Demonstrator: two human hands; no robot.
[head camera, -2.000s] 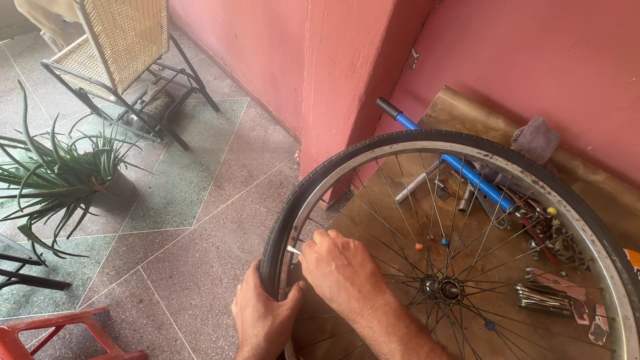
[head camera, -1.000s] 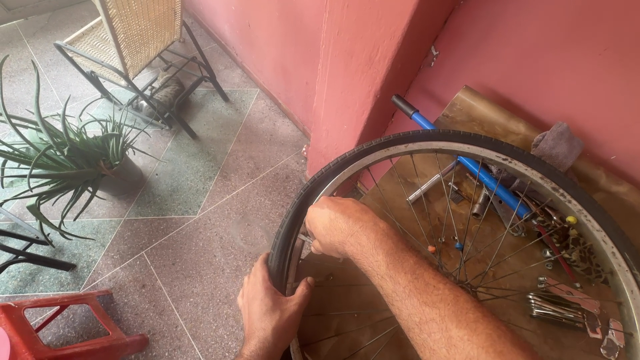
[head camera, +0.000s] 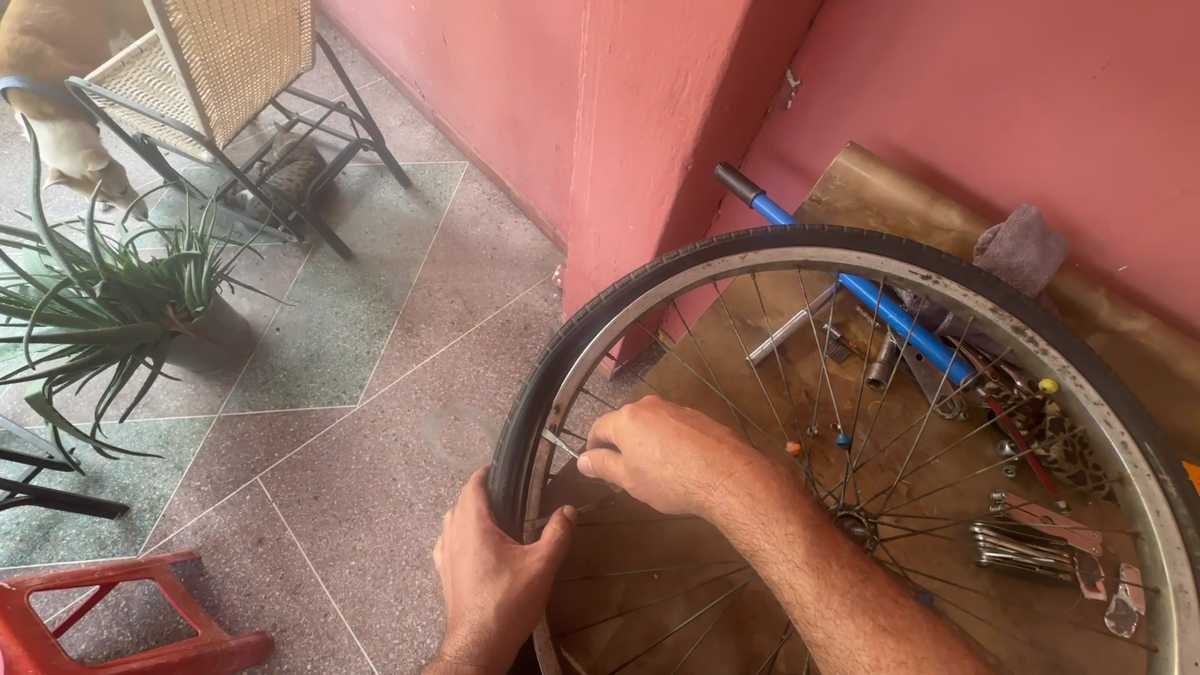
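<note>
A spoked bicycle wheel (head camera: 712, 257) with a black tire (head camera: 647, 272) stands tilted before me. My left hand (head camera: 497, 553) grips the tire and rim at the wheel's left side, thumb on the inner side. Just above it, my right hand (head camera: 656, 455) reaches inside the rim and pinches a thin metal tool (head camera: 561, 442), probably a tire lever, whose far tip meets the rim's edge. The hidden part of the tool lies behind my right fingers. The hub (head camera: 855, 530) shows partly behind my right forearm.
Behind the wheel, a brown-covered work surface (head camera: 848, 192) bears a blue hand pump (head camera: 900, 319), a folding multi-tool (head camera: 1022, 551), sockets and a grey rag (head camera: 1022, 248). Leftward are a red stool (head camera: 141, 647), a potted aloe-like plant (head camera: 211, 333), a woven chair (head camera: 234, 66), a cat (head camera: 291, 173) and a dog (head camera: 70, 141).
My right hand went up to the rim a second ago and has now drawn back inward, showing the metal tool again. My left hand still holds the tire. The dog's head has come into view.
</note>
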